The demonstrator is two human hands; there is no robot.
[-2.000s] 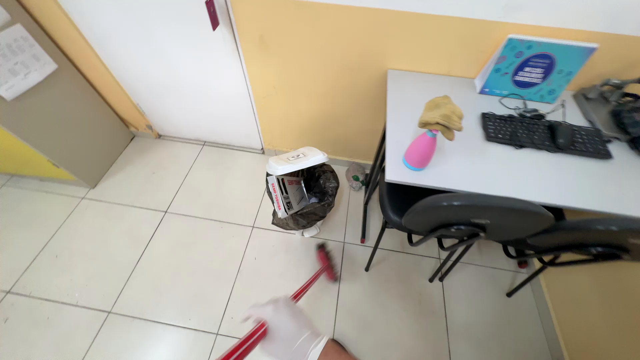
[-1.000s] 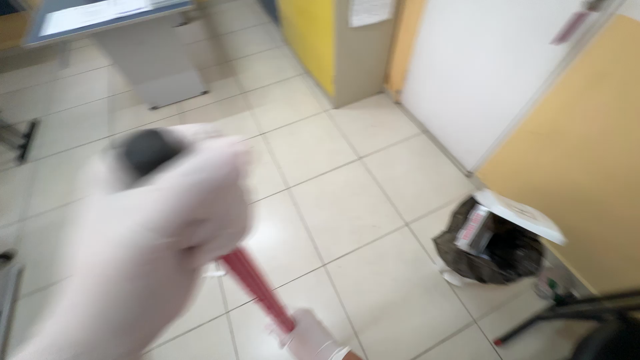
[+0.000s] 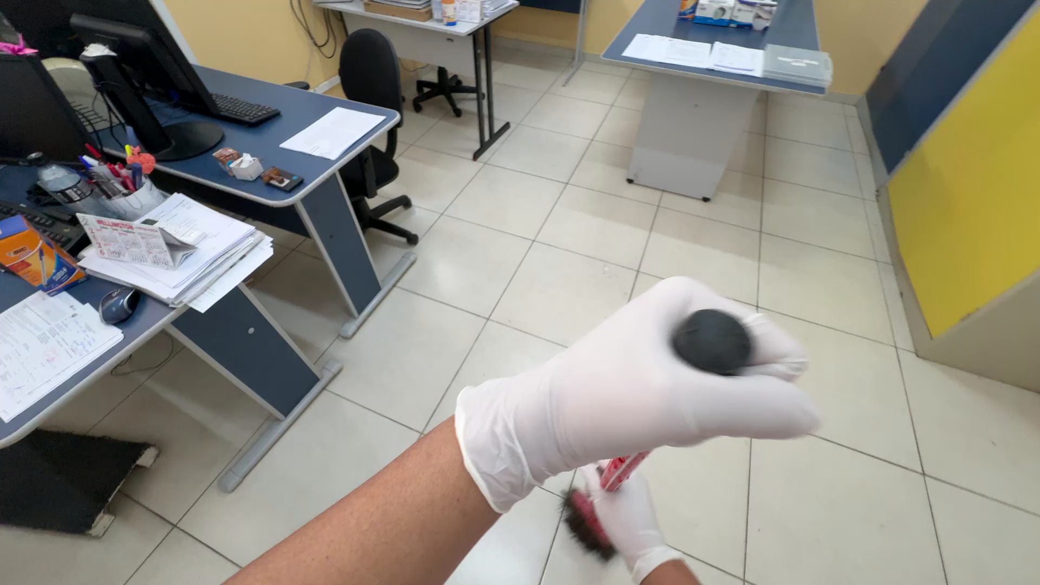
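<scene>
My left hand (image 3: 650, 374), in a white glove, is closed around the top of a broom's handle; the handle's black end cap (image 3: 712, 342) shows at the thumb side. Lower down, my right hand (image 3: 630, 516), gloved too, grips the red shaft (image 3: 624, 470) of the same broom. The broom head (image 3: 589, 524), with dark bristles and a red body, is down at the tiled floor (image 3: 520, 528), partly hidden behind my right hand. Most of the shaft is hidden by my left hand.
Blue desks stand at the left with monitors, a stack of papers (image 3: 175, 252), a pen cup (image 3: 134, 199) and a mouse (image 3: 119, 305). Beyond them is a black office chair (image 3: 370, 89). Another blue table (image 3: 650, 32) stands at the back; a yellow-panelled cabinet (image 3: 959, 187) is at the right. A black footrest (image 3: 65, 479) lies lower left.
The view has swung far to the left, from the wastebasket and white door to the desks. Both hands remain on the broom, which stood near the wastebasket in the oldest frame.
</scene>
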